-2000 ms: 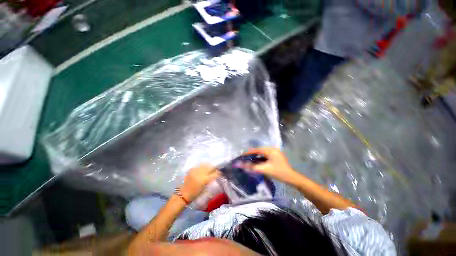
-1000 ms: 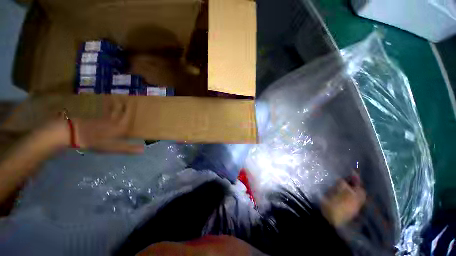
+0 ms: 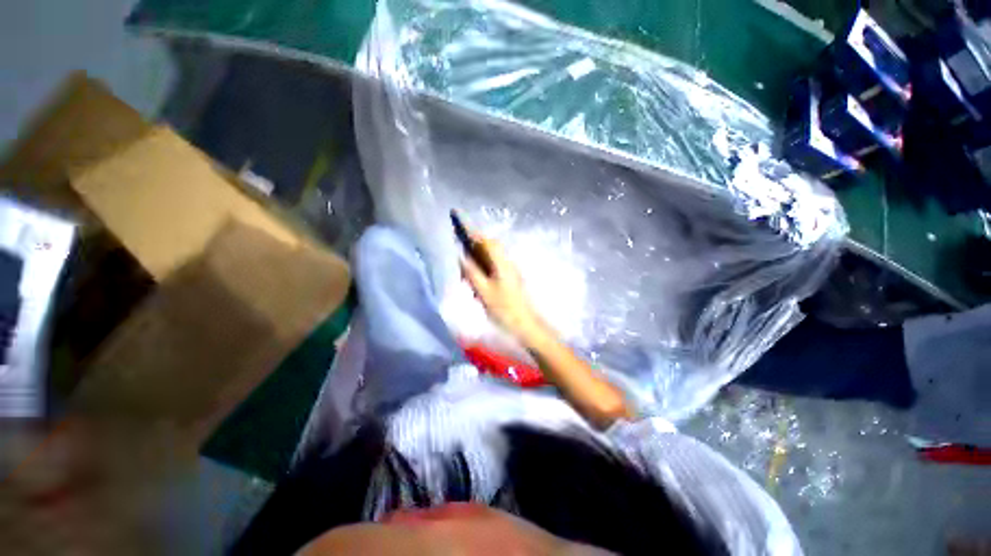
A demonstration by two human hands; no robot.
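Observation:
My right hand is over the open clear poly bag and grips a thin black cutter, its tip pointing up and left. At the left edge, a white-edged retail box with a dark picture shows large and partly cut off. Just below it, my left hand is strongly blurred, with a red band at the wrist; it appears to hold the box, but its fingers are not clear. Shiny film scraps lie inside the bag.
The open brown carton stands at the left. Dark blue box stacks stand on the green table at the right. A silvery-white crumpled cluster sits on the bag rim. A red patch shows between my legs. Scraps litter the floor.
The view has swung from the carton back toward the bag and table. A retail box now shows beside my left hand, which was empty over the carton flap. My right hand is clearer, with the cutter.

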